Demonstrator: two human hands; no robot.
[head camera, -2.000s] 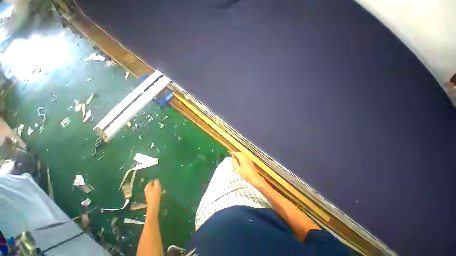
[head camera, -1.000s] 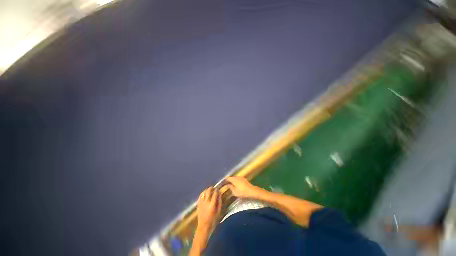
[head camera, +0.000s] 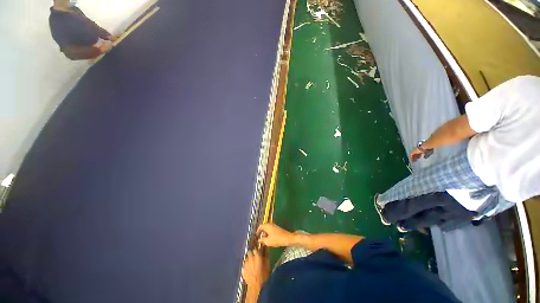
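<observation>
The navy fabric ply (head camera: 154, 148) covers the table. Its striped selvedge edges (head camera: 264, 139) run along the near table edge. A thin yellow strip (head camera: 276, 168) lies along the brown table edge beside them. My left hand (head camera: 254, 269) is at the selvedge edges near the bottom of the picture, its fingers bent over the edge. My right hand (head camera: 273, 235) is just beyond it at the same edge, by the end of the yellow strip, fingers curled. Both hands are small, and whether they grip anything cannot be told.
A person (head camera: 77, 35) at the far side holds a long thin stick (head camera: 136, 26) over the cloth. Another person in a white shirt (head camera: 509, 130) stands at right beside the mustard-covered table (head camera: 473, 35) with hanging grey-blue cloth (head camera: 408, 77). Scraps (head camera: 345, 205) lie on the green floor (head camera: 320, 130).
The view has swung round along the table, bringing both other people into sight. My left hand has come from over the floor to the table edge, near my right hand.
</observation>
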